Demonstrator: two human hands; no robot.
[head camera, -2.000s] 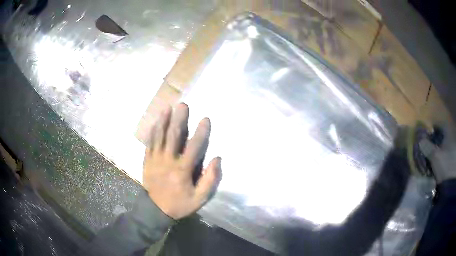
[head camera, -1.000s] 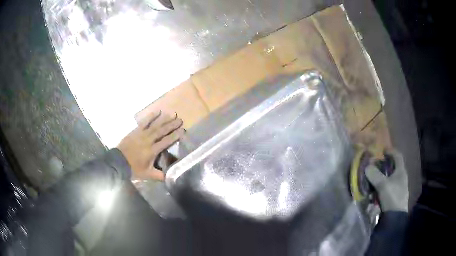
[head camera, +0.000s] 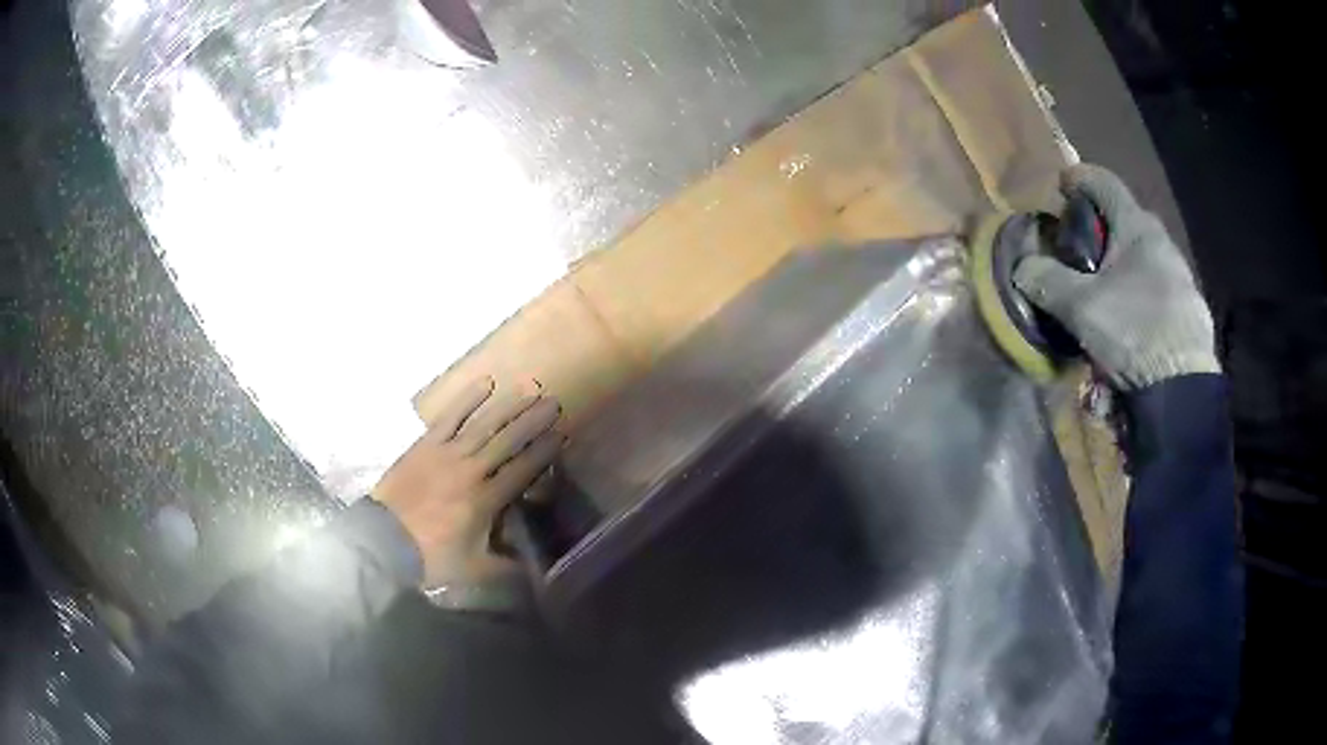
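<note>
The silvery sheet-metal housing (head camera: 859, 480) lies on the tan cardboard sheet (head camera: 728, 218), partly in dark shadow. My gloved right hand (head camera: 1121, 284) is closed around the black body of the disc sander (head camera: 1030, 277). The sander's yellow-green rim is tipped on edge against the housing's far right corner. My bare left hand (head camera: 473, 473) rests at the housing's near left corner, fingers spread over the cardboard. Its thumb side is in shadow, and I cannot tell how firmly it touches the metal.
The worktable (head camera: 640, 88) has a shiny, scratched top with strong glare at the left. A small dark brown scrap (head camera: 463, 26) lies on it at the top edge. The speckled green floor (head camera: 117, 364) shows beyond the table's left edge.
My right hand and the sander have moved from the housing's right side up to its far right corner. The housing has turned since the earliest frame. My left hand has moved onto the housing's left corner.
</note>
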